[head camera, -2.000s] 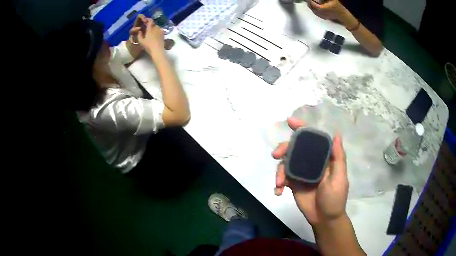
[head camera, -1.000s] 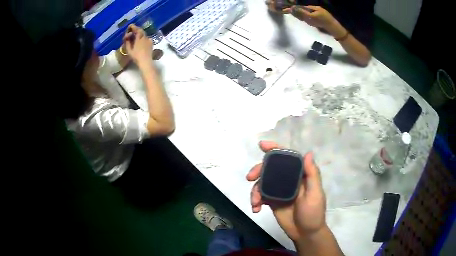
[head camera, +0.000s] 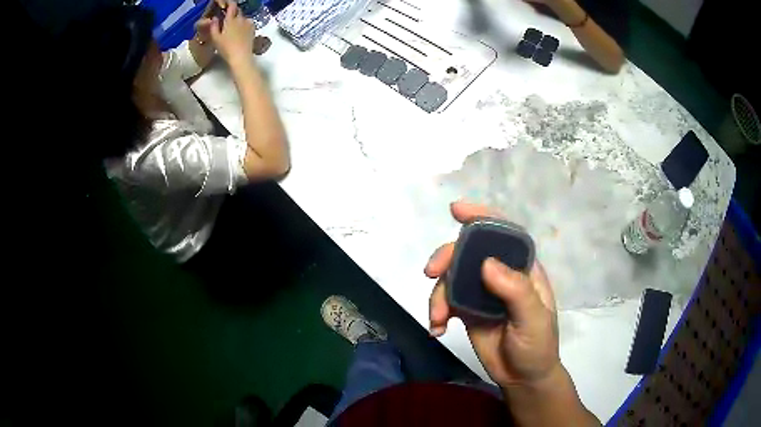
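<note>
My right hand (head camera: 521, 321), bare and palm up, holds a palm-sized rounded-square device (head camera: 474, 268) above the table. The device shows its plain dark face with a grey edge. My fingertips wrap its left edge and my thumb lies bent across the dark face. Its other face is hidden in my palm. My left hand is not in view.
The marble-patterned table (head camera: 375, 192) bears grey pads (head camera: 394, 71) on a white lined card, black pieces (head camera: 538, 47), a water bottle (head camera: 655, 221) and two dark phones (head camera: 685, 160). A person in a pale shirt (head camera: 179, 179) sits at left; another arm (head camera: 592, 37) is behind.
My thumb has moved from the device's right edge onto its dark face. The device looks slightly tilted. The view has shifted, so the table's far side sits higher in the picture.
</note>
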